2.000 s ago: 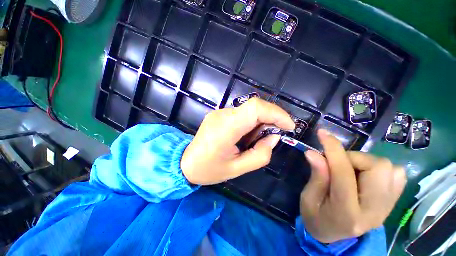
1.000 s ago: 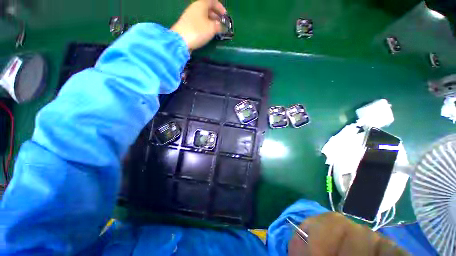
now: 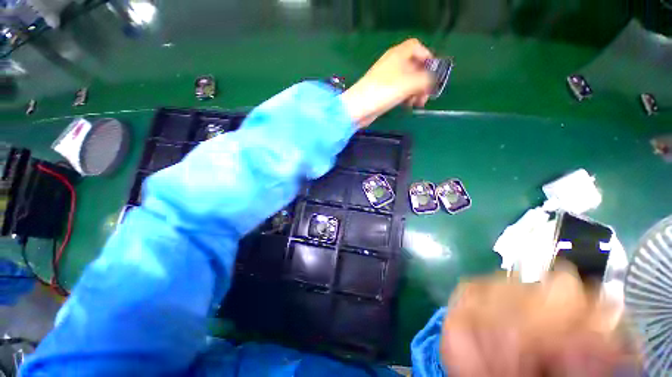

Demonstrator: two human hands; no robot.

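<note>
My left hand [image 3: 401, 77] is stretched out over the far green surface, its fingers closed on the edge of a tilted smartwatch housing [image 3: 441, 76]. My right hand [image 3: 534, 324] is a blur at the lower right edge; whether it holds anything cannot be told. The black compartment tray [image 3: 401, 158] lies below my left sleeve, which hides part of it. One open housing [image 3: 378, 191] and another housing [image 3: 323, 228] sit in its pockets. A further housing [image 3: 337, 82] shows just behind my left forearm.
Two housings lie side by side right of the tray [image 3: 424, 197]. Others are spaced along the far surface [image 3: 205, 87]. At right are a dark-screened device [image 3: 582, 247], white material [image 3: 571, 191] and a fan-like grille [image 3: 652, 283]. At left are a grey round dish [image 3: 103, 147] and a black block [image 3: 44, 195].
My left hand went from the work over the tray to the far surface, then right, from one housing to another. My right hand dropped to the lower right; its tweezers no longer show.
</note>
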